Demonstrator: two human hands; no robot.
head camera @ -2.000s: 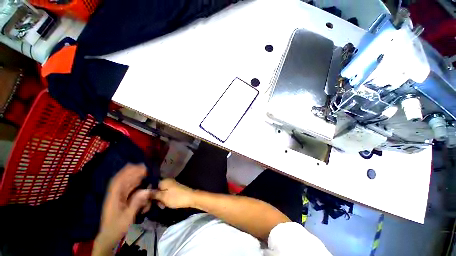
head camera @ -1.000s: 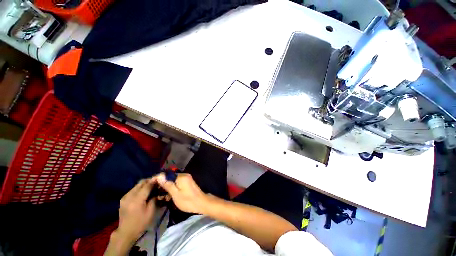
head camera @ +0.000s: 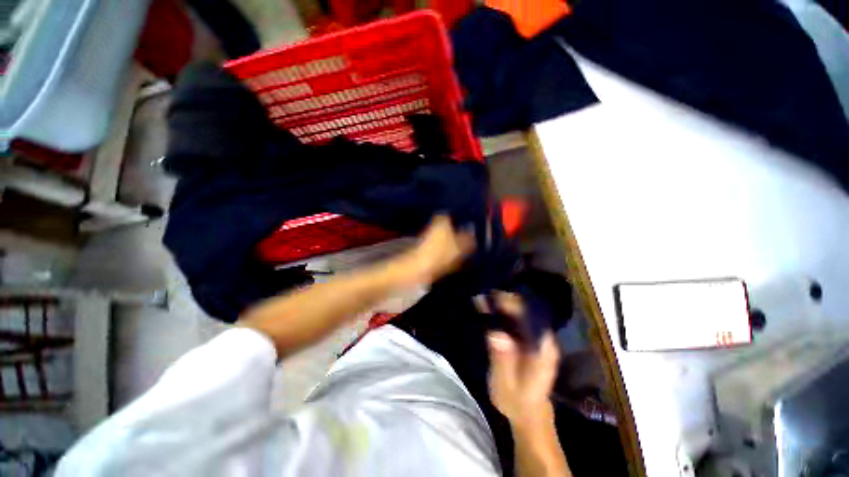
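Dark cloth (head camera: 372, 182) lies in and over the red perforated basket and reaches to my lap. My left hand (head camera: 441, 250) is on this cloth at the basket's right side and grips it; the fingertips are partly hidden by the cloth. My right hand (head camera: 523, 359) is to the right, beside the table's edge, with dark cloth between its thumb and fingers. Both hands are blurred.
The red basket (head camera: 445, 79) stands left of the white table (head camera: 642, 196). On the table are a smartphone (head camera: 684, 314), wide dark cloth (head camera: 717, 65) and part of the machine's metal plate (head camera: 819, 429). An orange patch (head camera: 529, 13) is at the top. A pale tub (head camera: 70, 74) is at far left.
The view has turned left, so the basket is now central and most of the machine is out of view. My hands, close together before, are now apart, with dark cloth between them.
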